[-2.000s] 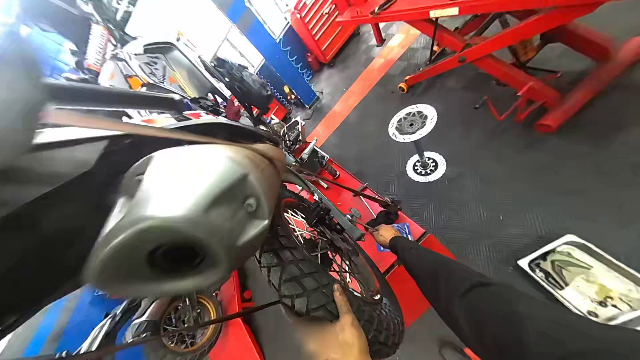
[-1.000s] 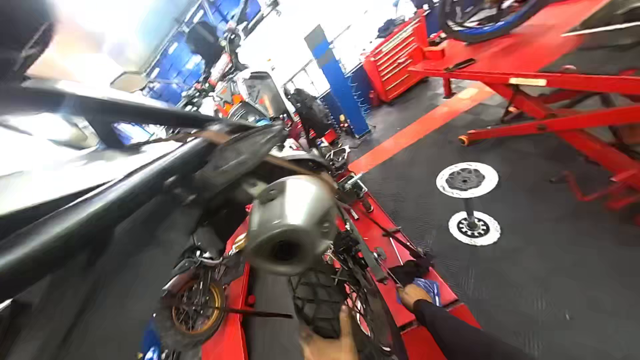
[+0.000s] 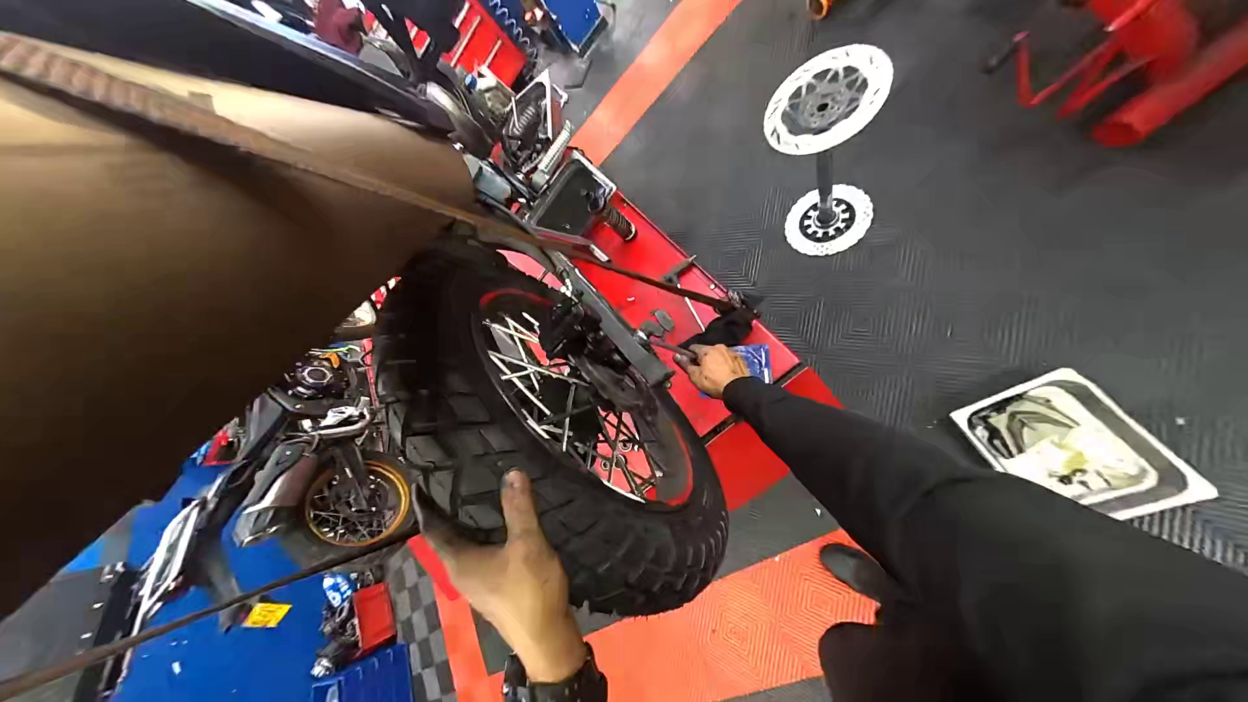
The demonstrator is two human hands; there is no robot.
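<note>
My left hand rests on the tread of a knobby motorcycle tyre, thumb and fingers spread, a dark strap on the wrist. The spoked wheel has a red rim stripe and sits in a swingarm. My right hand, in a black sleeve, closes around a thin dark tool handle that reaches toward the axle end of the swingarm. A blue packet and a black cloth lie beside it on the red lift platform. The tool's far tip is hard to make out.
Tie-down straps run past the wheel on both sides. A large blurred brown form covers the upper left. Two brake discs on a stand and a tray of parts are on the floor to the right. Another motorcycle stands at left.
The view has moved in closer over the wheel, and the silver exhaust end seen earlier is no longer recognisable. Both hands remain at the tyre and the axle area.
</note>
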